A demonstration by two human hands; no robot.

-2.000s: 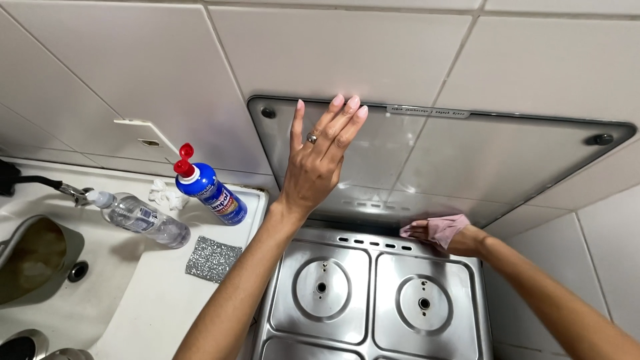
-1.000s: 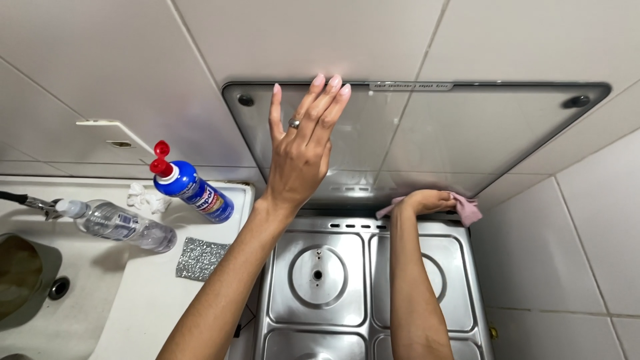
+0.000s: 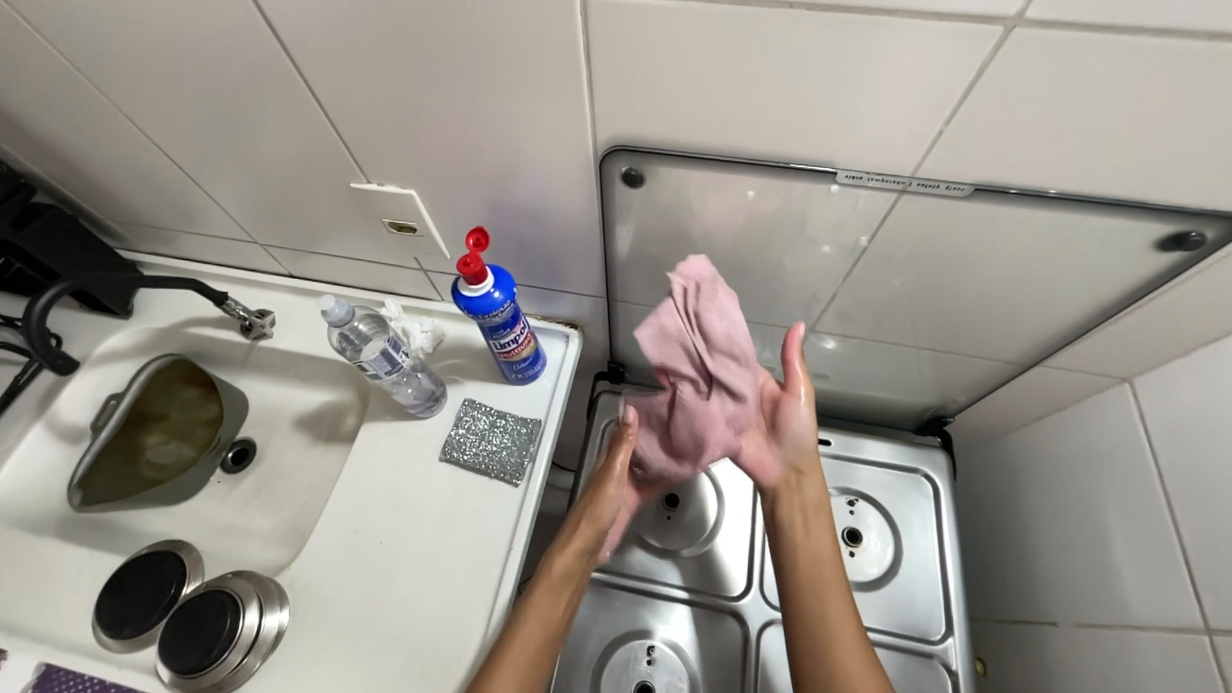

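Observation:
A crumpled pink cloth is spread between my two hands, above the stainless-steel stovetop. My left hand touches its lower left side, thumb up. At its right side is my right hand, palm turned inward, thumb raised and apart from the cloth; whether its hidden fingers pinch the cloth cannot be seen. Behind both hands the stove's glass lid stands raised against the tiled wall. The burner seats in view carry no burners.
Left of the stove, the white sink counter bears a blue cleaner bottle with its red cap flipped up, a clear plastic bottle, a silvery scouring sponge and burner parts. A container of murky liquid lies in the sink basin.
My left hand has come down off the glass lid to the cloth. My right hand has lifted the cloth from the lid's lower edge to above the stovetop. The view has shifted left.

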